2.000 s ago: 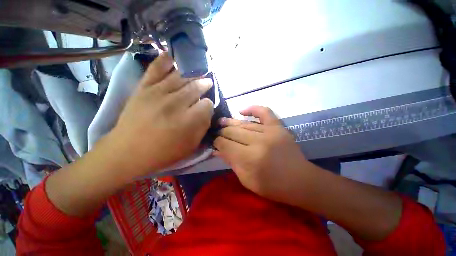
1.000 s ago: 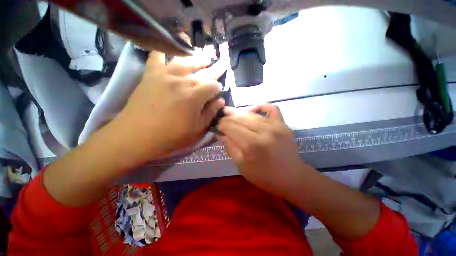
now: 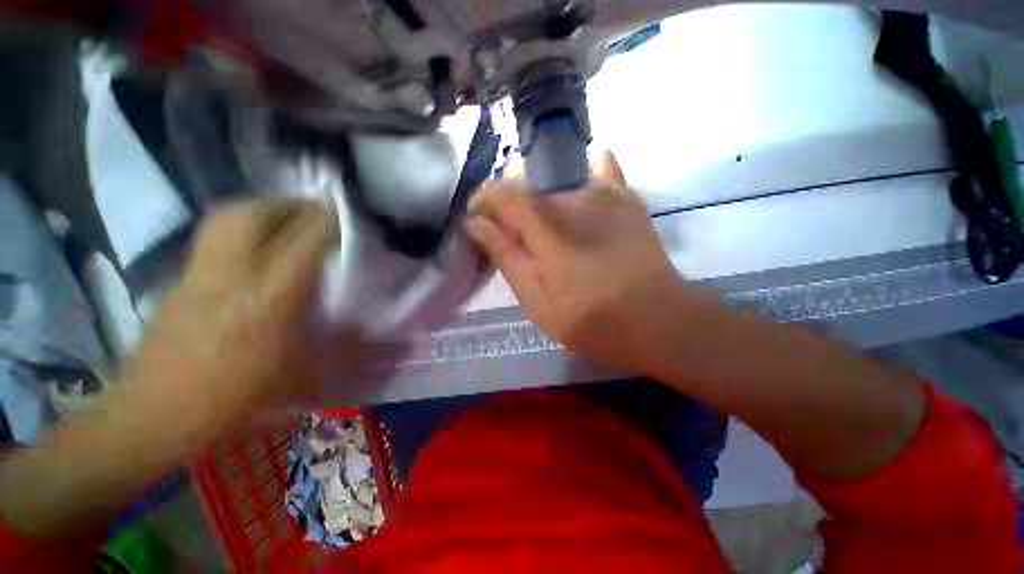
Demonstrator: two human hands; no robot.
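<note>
The garment piece (image 3: 407,179), pale cloth with dark bands, lies bunched left of and below the needle area, partly blurred. My left hand (image 3: 264,264) is strongly blurred at the garment's left side; its fingers look curled, and its grip cannot be made out. My right hand (image 3: 578,252) pinches the garment's right edge just below the dark cylindrical attachment (image 3: 554,140). The sewing machine head (image 3: 337,51) hangs above the cloth. The needle is hard to make out in the glare.
The white machine bed (image 3: 764,146) spans the right, with a ruler strip (image 3: 831,301) along its front edge. Black-handled scissors (image 3: 990,241) lie at far right. More pale cloth (image 3: 129,185) is piled left. A red crate (image 3: 241,482) with scraps stands below.
My left hand has moved left and down, away from the needle, spreading the garment and uncovering its pale and dark parts. My right hand has moved slightly up beside the attachment.
</note>
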